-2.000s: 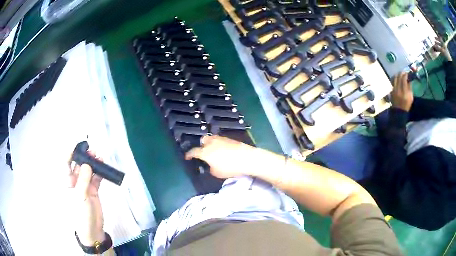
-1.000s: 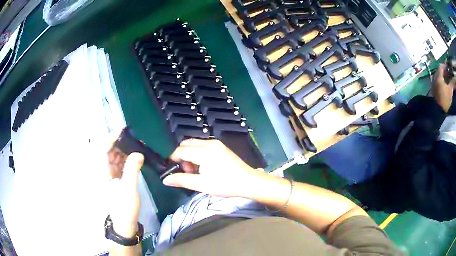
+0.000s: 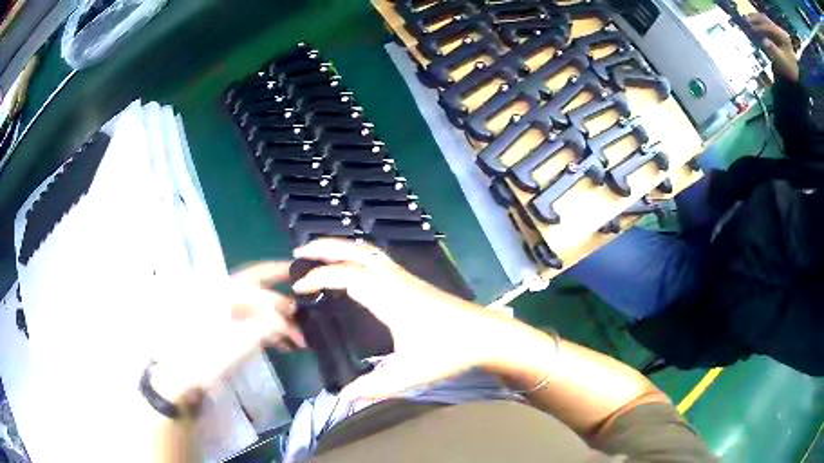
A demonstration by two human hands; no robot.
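My right hand (image 3: pixel 397 307) holds a black handle part (image 3: pixel 332 339) upright over the near end of the black mat, with the fingers over its top end and the thumb at its lower end. My left hand (image 3: pixel 257 312) is blurred, just left of this part. Its fingers look apart, with nothing seen in them; whether the fingertips touch the part is unclear. Black angled housings (image 3: pixel 312 201) overlap in two rows on the black mat (image 3: pixel 435 271), each with a small silver spot.
Slim black parts (image 3: pixel 63 194) lie packed on white sheets (image 3: pixel 108 298) at left. C-shaped black brackets (image 3: pixel 569 188) cover a tan board (image 3: pixel 592 237) at right. A grey machine (image 3: pixel 678 63) stands beyond it. A person in dark clothing (image 3: pixel 768 253) sits at right. A clear bag (image 3: pixel 104 32) lies far left.
The black part has turned from slanting between both hands to nearly upright in my right hand. My left hand has come away from its left end. The other person's hand has moved up.
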